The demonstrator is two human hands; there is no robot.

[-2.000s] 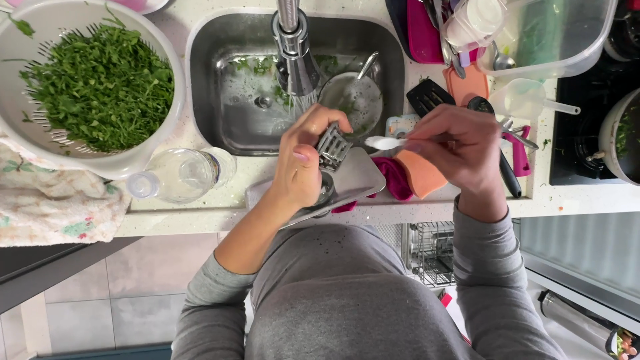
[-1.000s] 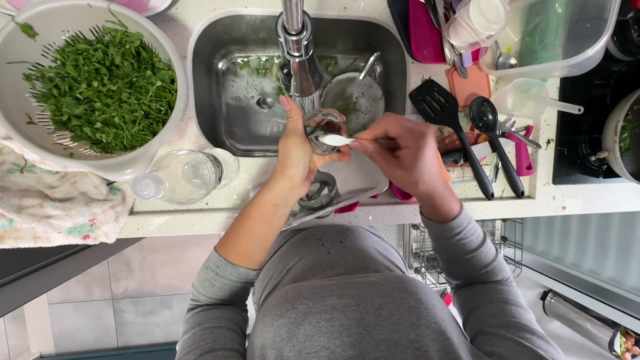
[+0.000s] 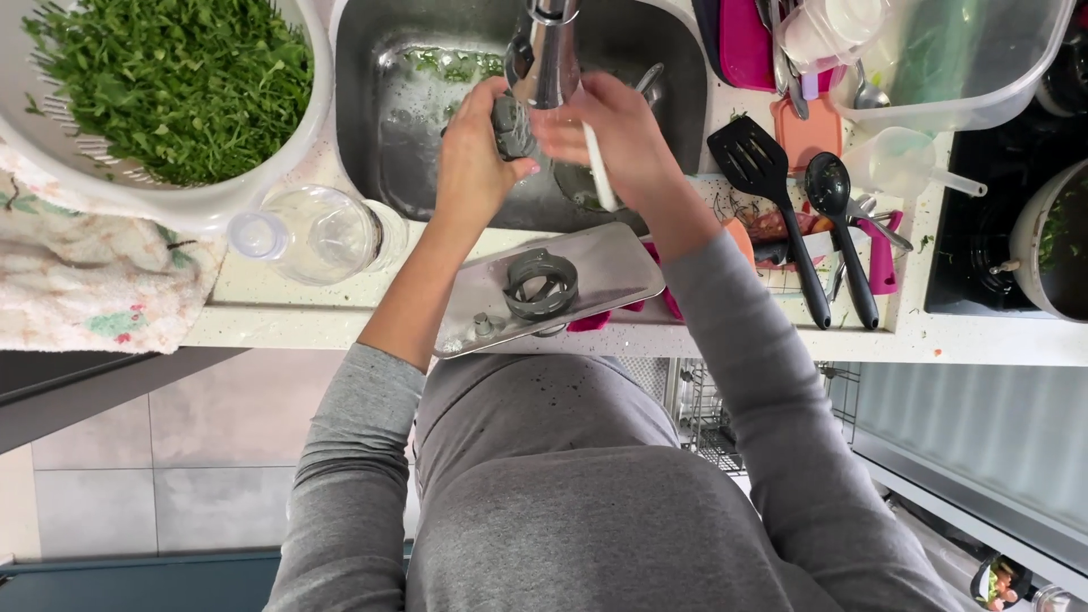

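My left hand [image 3: 480, 153] grips a grey slotted plastic part [image 3: 512, 127] over the sink [image 3: 408, 191], close under the chrome faucet [image 3: 551, 59]. Blurred by motion, my right hand [image 3: 616, 140] is right beside it under the faucet, with a slim white-handled tool [image 3: 599, 170] in its fingers; the tool's far end is hidden. A metal tray [image 3: 603, 263] lies at the counter's front edge below the hands, bearing a grey plastic ring [image 3: 541, 285] and a small grey piece. Partly behind my right hand, a round strainer-like item sits in the sink.
A white colander [image 3: 319, 110] of chopped greens and a clear plastic container [image 3: 319, 234] stand left, near a patterned towel [image 3: 93, 263]. Right are a black slotted spatula [image 3: 752, 161], a black spoon [image 3: 826, 183], a clear tub [image 3: 1003, 102] and a pot [image 3: 1041, 246] on the hob.
Both hands have moved up from above the tray to under the faucet, still holding the grey part and the white-handled tool. The grey ring on the tray now shows fully.
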